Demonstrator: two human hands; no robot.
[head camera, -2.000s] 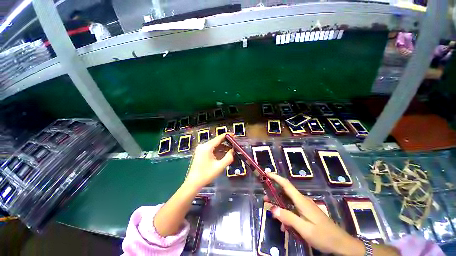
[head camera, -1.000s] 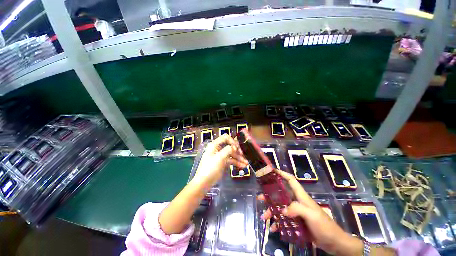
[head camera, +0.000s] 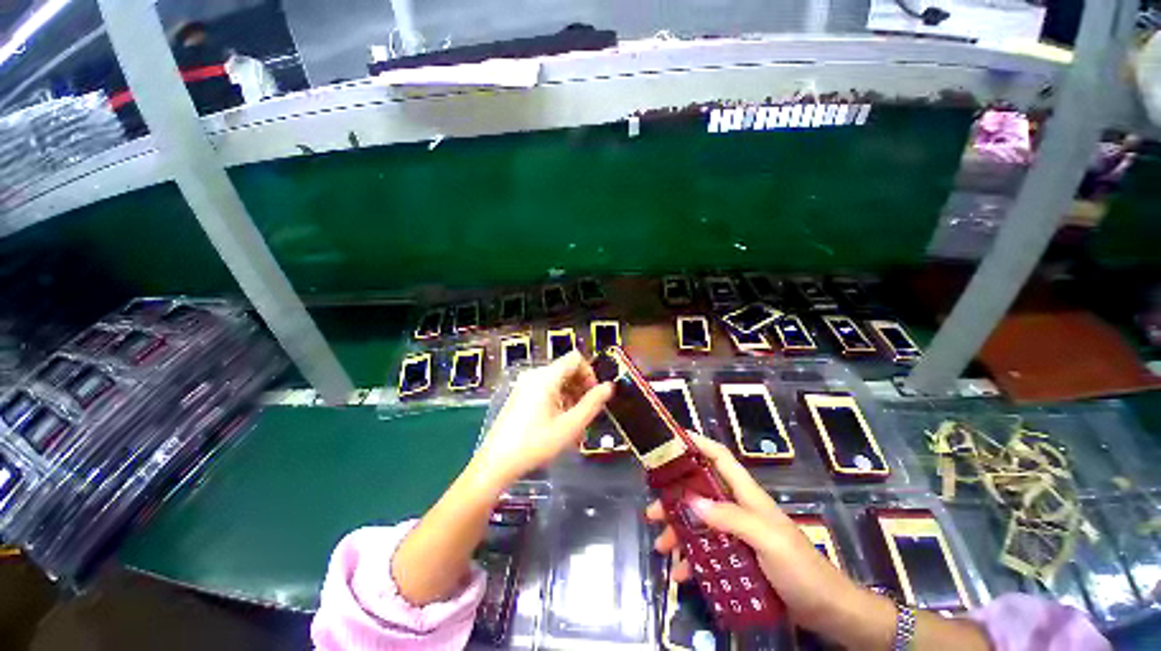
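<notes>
An open dark red flip phone (head camera: 713, 541) is held tilted above the clear blister tray (head camera: 579, 502), its keypad and inner screen facing up. My right hand (head camera: 777, 547) is bare and grips the keypad half from the right, thumb on the upper keys. My left hand (head camera: 548, 413) is at the top left corner of the screen half, thumb and fingertips touching its edge; whether they pinch a strip is too small to tell. The tray below holds closed phones with cream borders (head camera: 756, 421). A pocket left of the phone shows no phone.
A tangled heap of cream waste strips (head camera: 1019, 477) lies on a tray at right. Stacked filled trays (head camera: 140, 407) stand at left. More trays of phones (head camera: 466, 369) lie behind. Grey posts (head camera: 242, 242) rise left and right before a green panel. A person stands far back left.
The phone was edge-on at first and has turned so its keypad and screen face me. My left hand has stayed near the phone's top end; its fingers have shifted on the edge.
</notes>
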